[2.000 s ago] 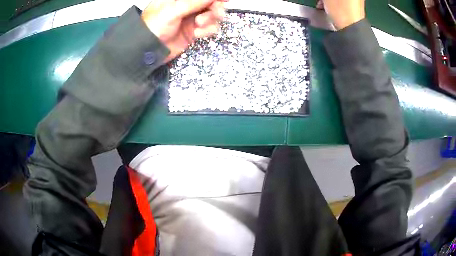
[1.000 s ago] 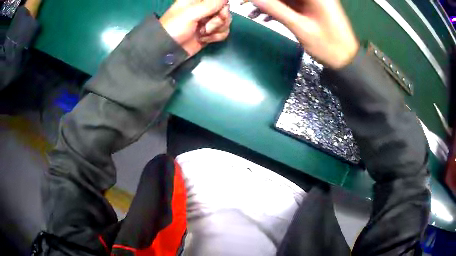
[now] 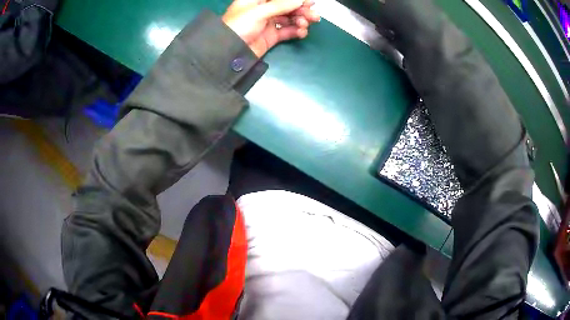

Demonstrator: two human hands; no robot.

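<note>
My left hand (image 3: 272, 26) is at the top centre, palm partly up and fingers curled, with a tiny silvery part (image 3: 279, 25) showing between them. Its fingertips are near the top edge. My right hand is out of the picture; only its dark sleeve (image 3: 462, 94) shows, running up past the top edge. The black parts tray (image 3: 409, 196), heaped with small silvery metal parts (image 3: 422, 162), lies on the green bench at right. The right sleeve covers its right side.
The glossy green bench (image 3: 325, 75) curves across the view. A silvery rail (image 3: 362, 25) runs behind it, with the dark green belt (image 3: 500, 69) beyond. A grey strip's end (image 3: 530, 149) shows beside the right sleeve. Another person's dark sleeve (image 3: 25, 37) is at upper left. A dark red object (image 3: 562, 247) is at far right.
The view has turned, so the tray sits further right and lower. My right hand has moved up out of the picture. My left hand stays near the top, its palm showing more.
</note>
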